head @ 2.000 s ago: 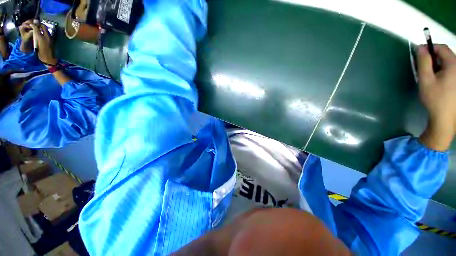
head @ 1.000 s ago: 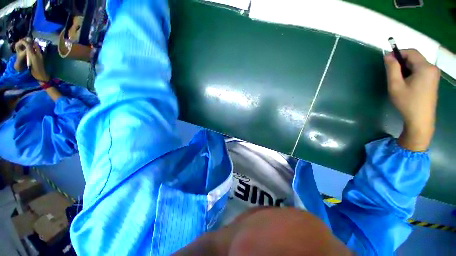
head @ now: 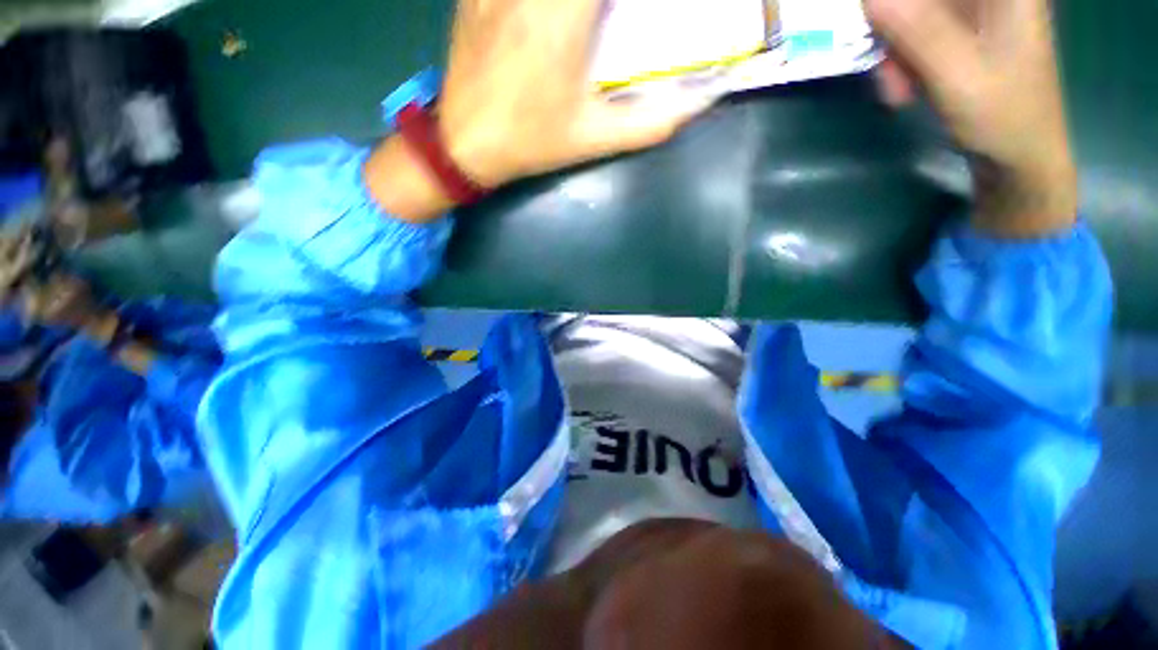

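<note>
An opened phone assembly [head: 686,36] shows at the top edge, partly cut off. It has a large white area, a yellow lower edge and a pale blue patch at its right end. My left hand [head: 540,102], with a dark red wristband, holds its left end, thumb along the lower edge. My right hand [head: 971,76] is at its right end, blurred, fingertips partly cut off by the top edge. Whether it grips the phone or a tool cannot be told.
The dark-green bench [head: 635,241] lies below the phone, its front edge near my body. A blurred black box [head: 108,114] stands at upper left. Another person's hands [head: 57,298] and blue sleeves show at far left.
My left hand has come into view holding the phone assembly. My right hand has moved left to the phone; the dark pen-like tool in it no longer shows. The view has shifted.
</note>
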